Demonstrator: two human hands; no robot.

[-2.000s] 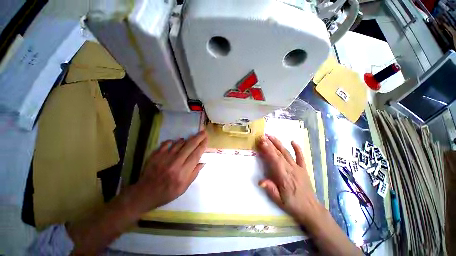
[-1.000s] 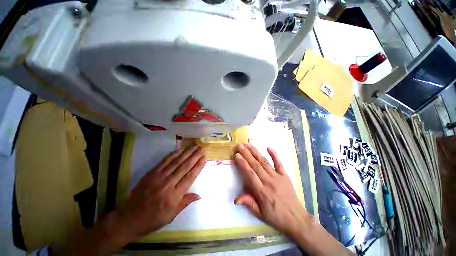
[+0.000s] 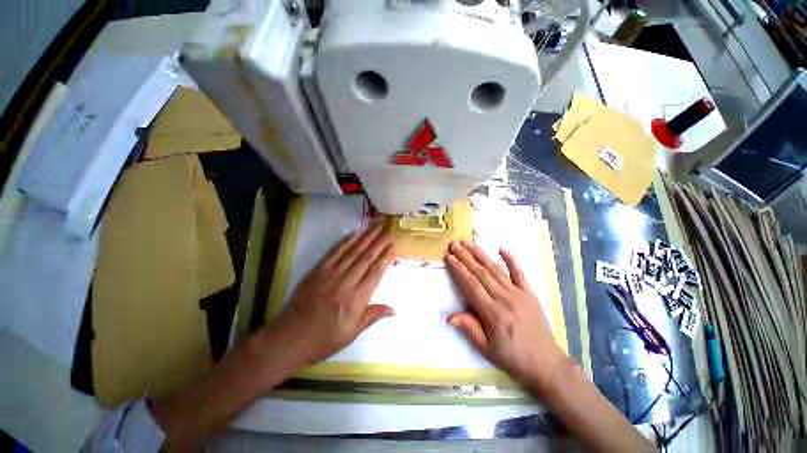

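Note:
A tan cut piece (image 3: 429, 246) lies flat on the white template (image 3: 407, 332) under the machine head (image 3: 425, 97). The small brass-coloured clamp (image 3: 423, 223) sits on the piece, below the head. My left hand (image 3: 341, 287) lies flat with its fingertips on the piece's left front edge. My right hand (image 3: 504, 310) lies flat with its fingertips at the right front edge. Both thumbs point inward over the white template. Neither hand grips anything. The needle is not visible.
Larger tan pieces (image 3: 146, 274) lie at left beside a white packet (image 3: 97, 133). At right are labelled tan pieces (image 3: 619, 164), scattered labels (image 3: 668, 274), dark snips (image 3: 639, 320), a thread spool (image 3: 681, 124), a strip bundle (image 3: 752, 310) and a control panel (image 3: 765, 146).
The camera view swung towards the machine's right side and back. Both hands have stayed flat at the front edge of the tan piece, with only small finger shifts.

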